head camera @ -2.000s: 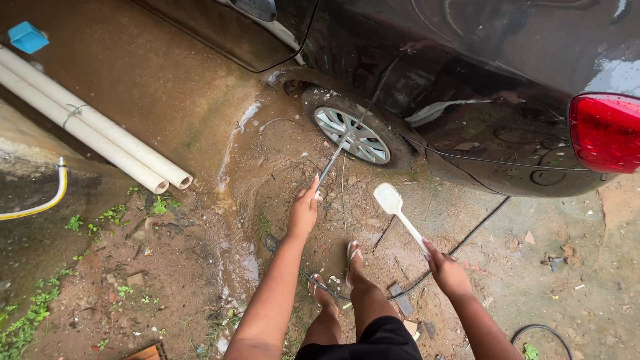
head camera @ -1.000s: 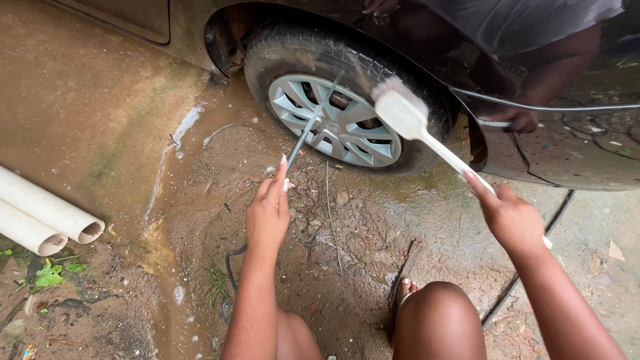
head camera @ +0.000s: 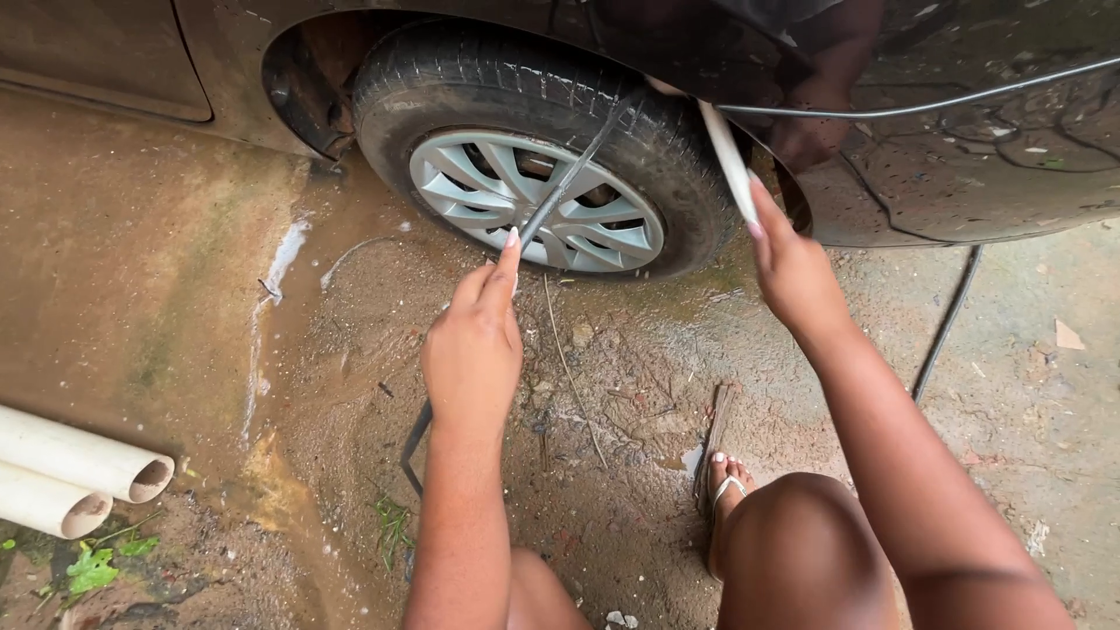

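My left hand (head camera: 477,337) grips the end of a dark hose, its index finger laid along it. From the hose end a stream of water (head camera: 573,171) runs across the silver hubcap (head camera: 472,179) up to the tread of the car tire (head camera: 398,114). My right hand (head camera: 792,267) is closed around the white handle of a brush (head camera: 728,157), held at the tire's right side by the wheel arch. The brush head is mostly hidden at the gap between tire and fender.
The dark car body (head camera: 945,166) spans the top. Two white plastic pipes (head camera: 79,451) lie at the left. A black hose (head camera: 949,324) trails over wet ground at the right. A stick (head camera: 719,429) lies beside my sandaled foot (head camera: 728,481).
The view has come much closer to the wheel. The brush has moved from in front of the tire to the wheel arch at its upper right. Both hands keep their hold.
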